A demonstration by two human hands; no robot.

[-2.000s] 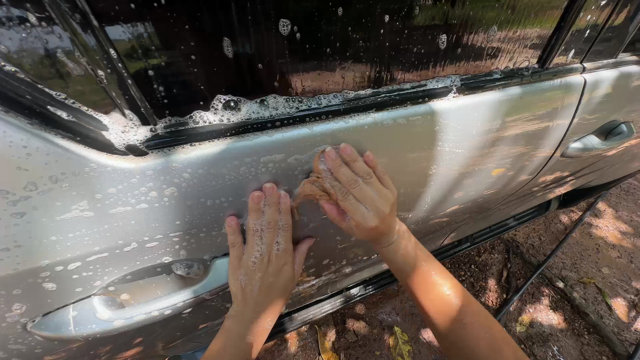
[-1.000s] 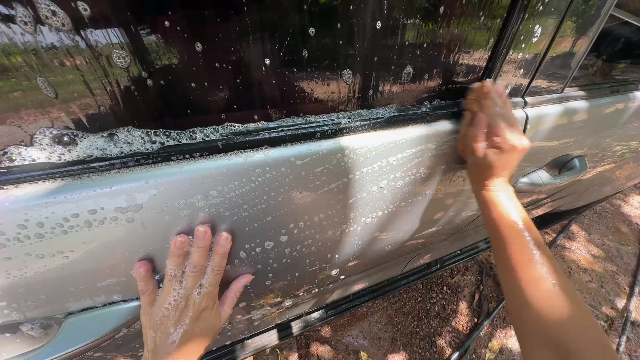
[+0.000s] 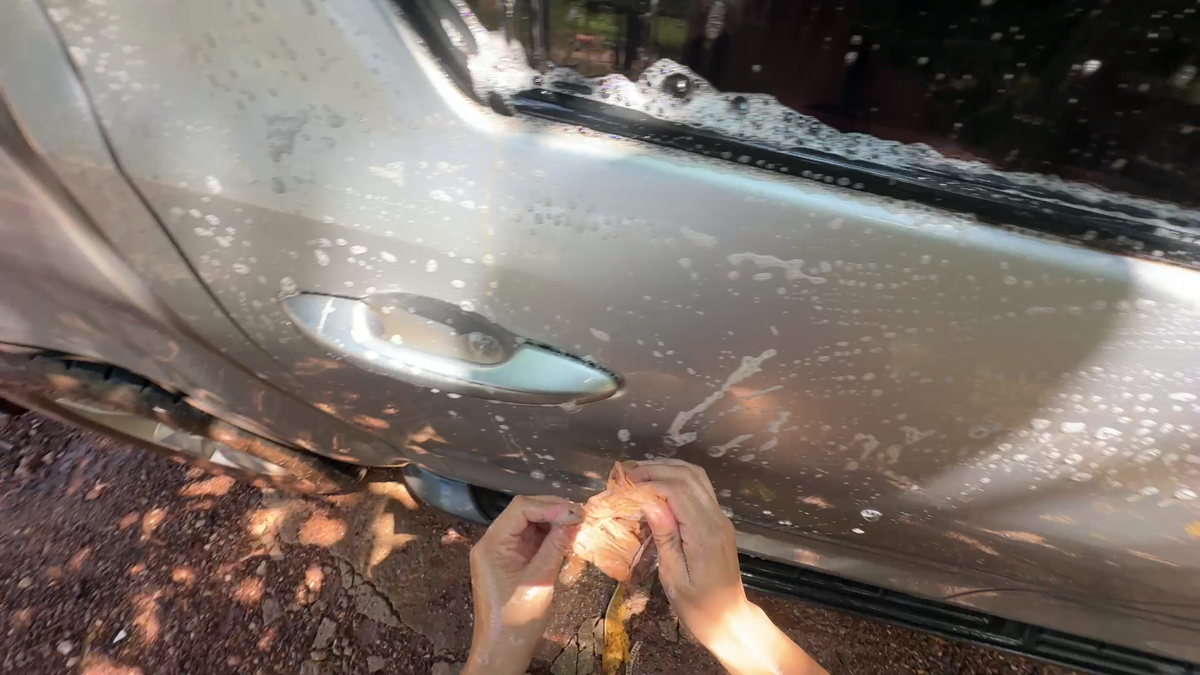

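Observation:
Between my two hands, low in the middle of the view, is a crumpled orange-tan cloth (image 3: 611,536). My right hand (image 3: 689,539) grips its upper right part between thumb and fingers. At its left edge, my left hand (image 3: 525,561) pinches the cloth with thumb and fingertips. Both hands are in front of the lower part of a silver car door (image 3: 844,375), which is wet and dotted with soap suds. The door handle (image 3: 459,352) lies above and to the left of my hands. White foam (image 3: 689,94) lines the bottom of the window.
A dark window trim strip (image 3: 797,155) runs along the door's top. At lower left a wheel (image 3: 159,427) sits under the fender. The ground (image 3: 187,562) is reddish-brown and gravelly, with sun patches. A dark sill strip (image 3: 900,605) runs below the door.
My right hand has left the far end of the window's lower edge, and my left hand has come off the door panel. Both now meet at the cloth. The view has swung left.

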